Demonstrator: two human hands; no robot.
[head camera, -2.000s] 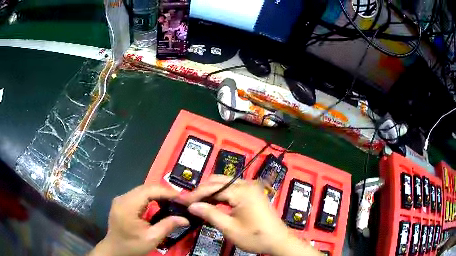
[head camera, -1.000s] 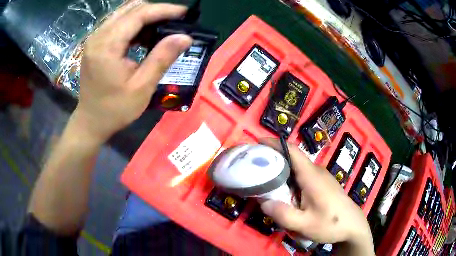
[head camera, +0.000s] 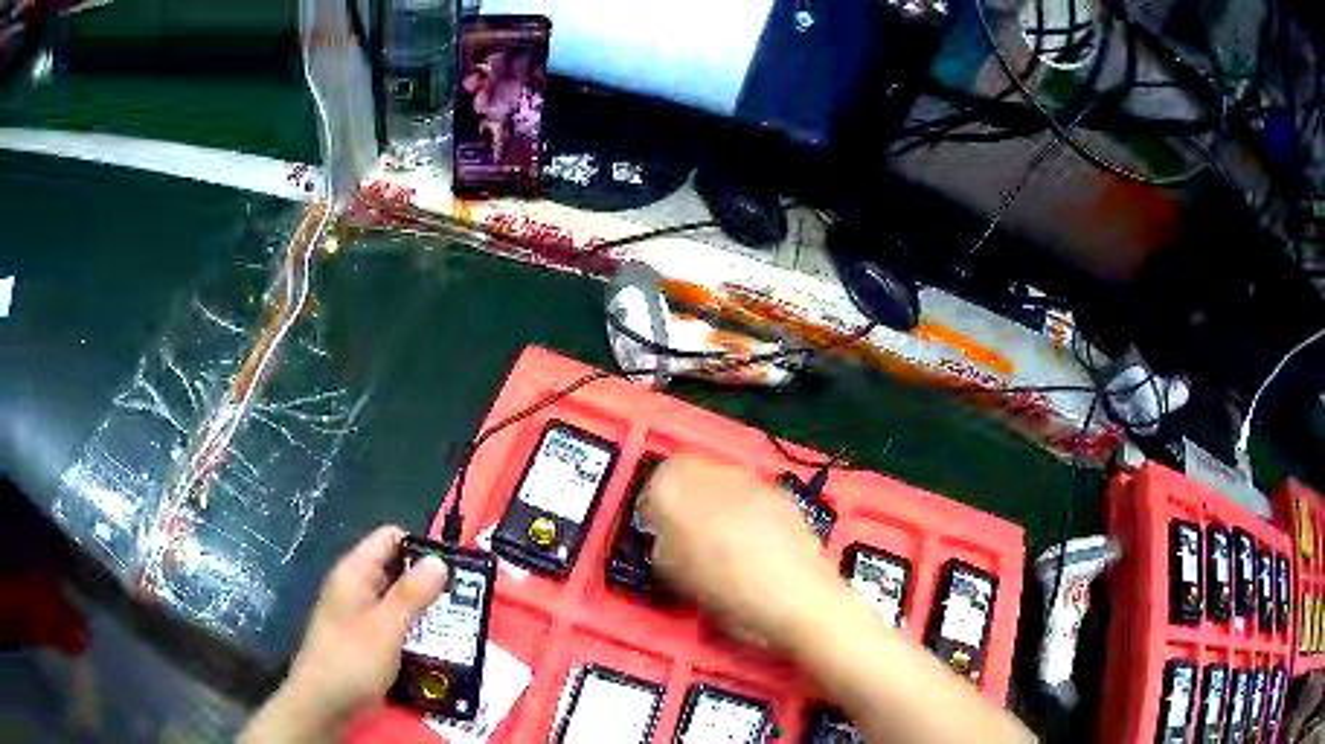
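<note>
My left hand (head camera: 349, 632) grips a black electronic unit (head camera: 448, 628) over the tray's left edge, label side up, gold mark at its lower end. A thin black cable (head camera: 458, 494) runs into its top end. My right hand (head camera: 727, 545) reaches over the red tray (head camera: 639, 632), its fingers at a dark unit (head camera: 629, 545) in the top row's second pocket. The fingertips are hidden, so I cannot tell if they grip it. A white label sheet (head camera: 501, 690) lies partly behind the held unit. Other units sit in both rows.
A taped barcode scanner (head camera: 683, 342) lies behind the tray and another scanner (head camera: 1068, 618) to its right. More filled red trays (head camera: 1141, 581) stand further right. A phone (head camera: 501, 109), mouse (head camera: 872, 276), monitor and tangled cables are at the back. Clear tape (head camera: 218, 422) lies at left.
The scanner that was in my right hand is no longer seen there; the hand is now over the top row. My left hand holds the unit lower, beside the tray's left pockets. The view has shifted.
</note>
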